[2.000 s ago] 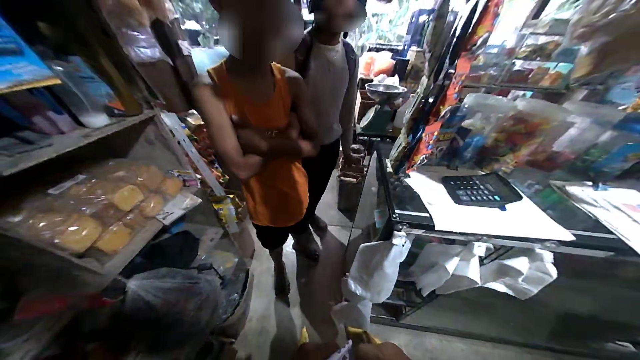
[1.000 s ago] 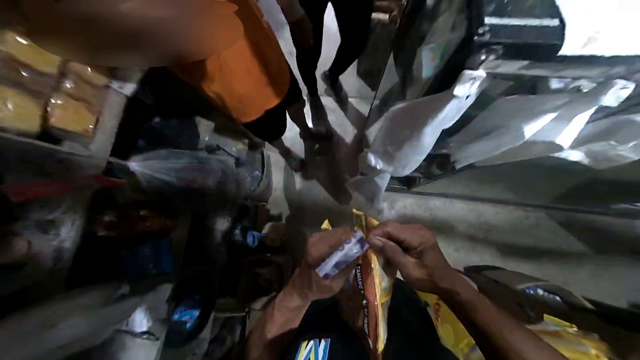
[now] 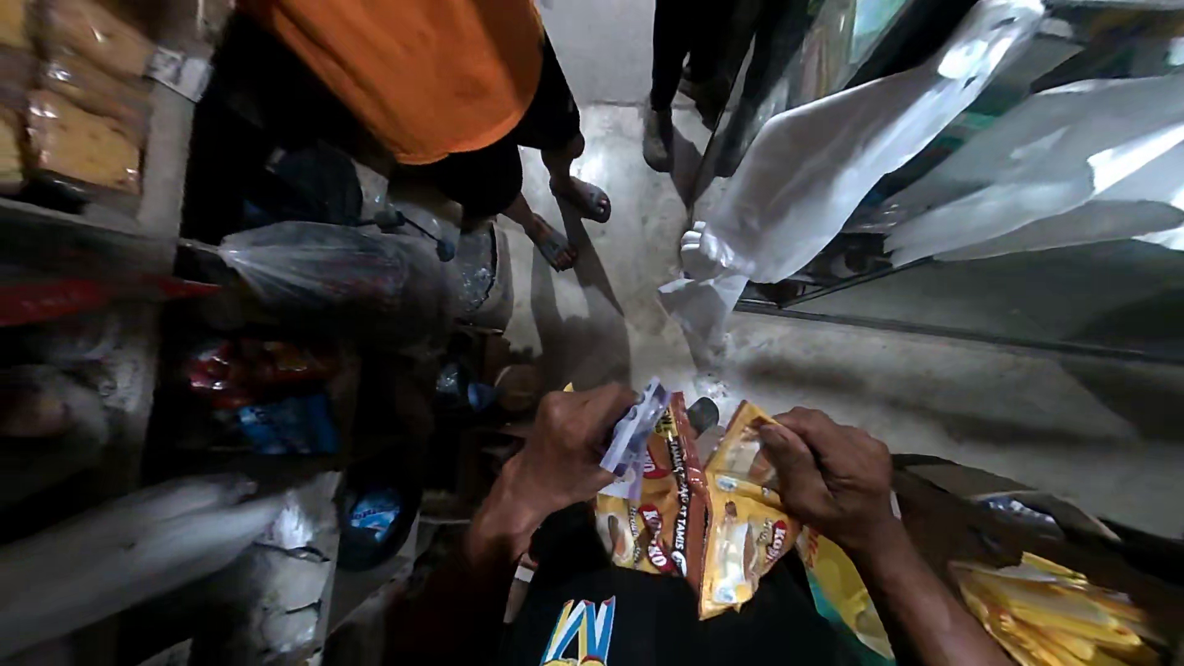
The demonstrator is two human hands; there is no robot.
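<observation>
My left hand (image 3: 578, 439) grips the top left part of a yellow and brown strip of snack sachets (image 3: 661, 527), with a folded purple banknote-like slip (image 3: 636, 433) between its fingers. At the strip's upper right corner, my right hand (image 3: 828, 467) pinches a yellow sachet (image 3: 745, 546) with thumb and fingers. The strip hangs in front of my dark shirt, folded along a brown band between the two hands. Whether the sachets are being torn apart I cannot tell.
A person in an orange top (image 3: 435, 74) stands ahead at left, another in dark trousers beyond. White plastic bags (image 3: 832, 157) hang from the glass counter at right. Shelves with packed bread (image 3: 88, 139) line the left. Yellow packets (image 3: 1054, 610) lie at lower right.
The view has tilted down strongly. My hands, only partly visible at first, are now in full view with the sachet strip. Since a second ago, the strip has spread wider and my right hand has moved away from my left.
</observation>
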